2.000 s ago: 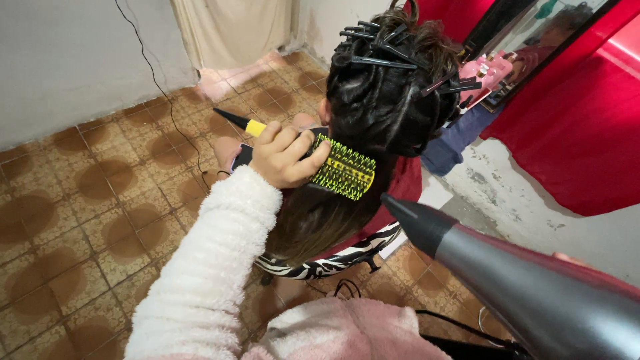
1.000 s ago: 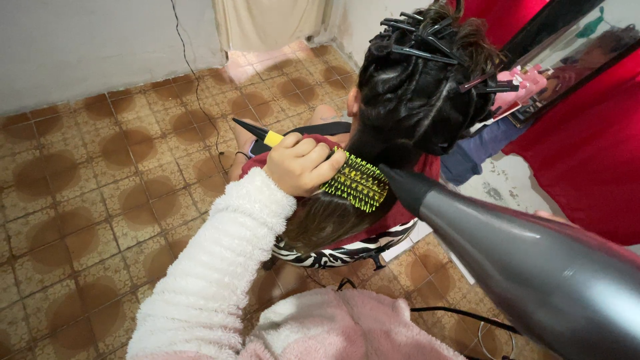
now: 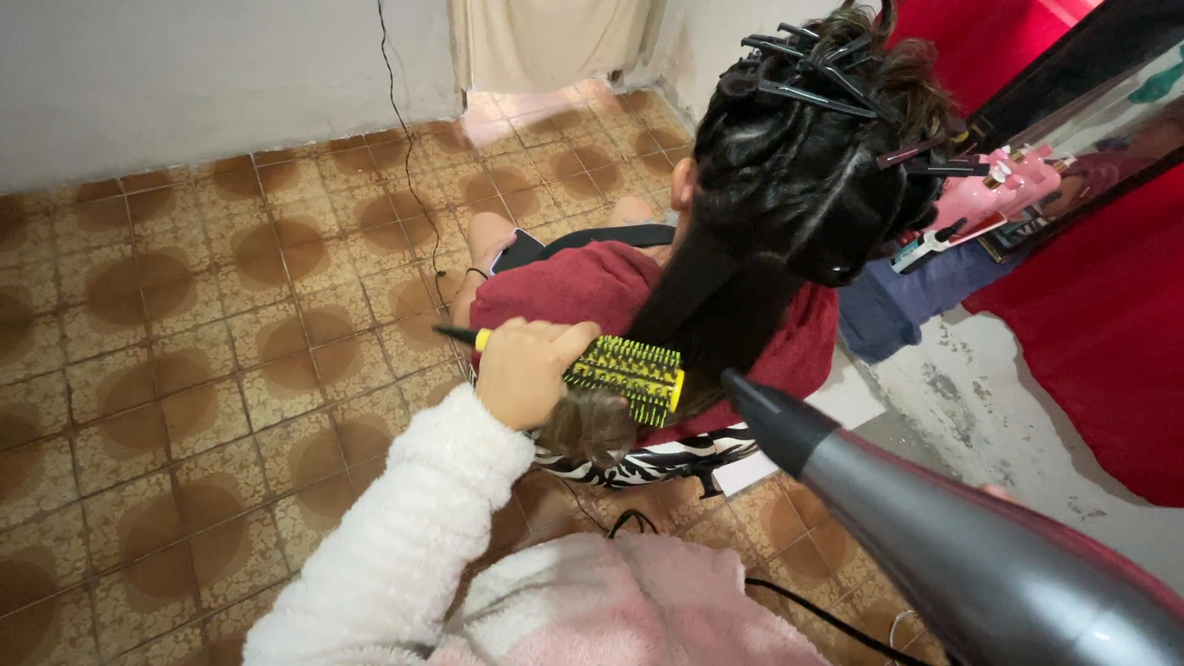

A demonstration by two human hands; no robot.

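Observation:
My left hand grips the handle of a round hairbrush with yellow barrel and bristles, low behind a seated person. Dark hair hangs loose from the nape, and its ends bunch below the brush. The upper hair is pinned with several black sectioning clips. A grey hair dryer comes in from the lower right, its black nozzle just right of the brush. My right hand is almost wholly hidden behind the dryer; only a bit of skin shows, apparently holding it.
The person, in a dark red towel, sits on a zebra-patterned chair with a phone on the lap side. Pink bottles stand by a mirror at the right. A black cord runs beneath the dryer.
The brush has moved down the hair from near the nape, away from the head, and hair ends now bunch at it. The dryer nozzle has also moved lower.

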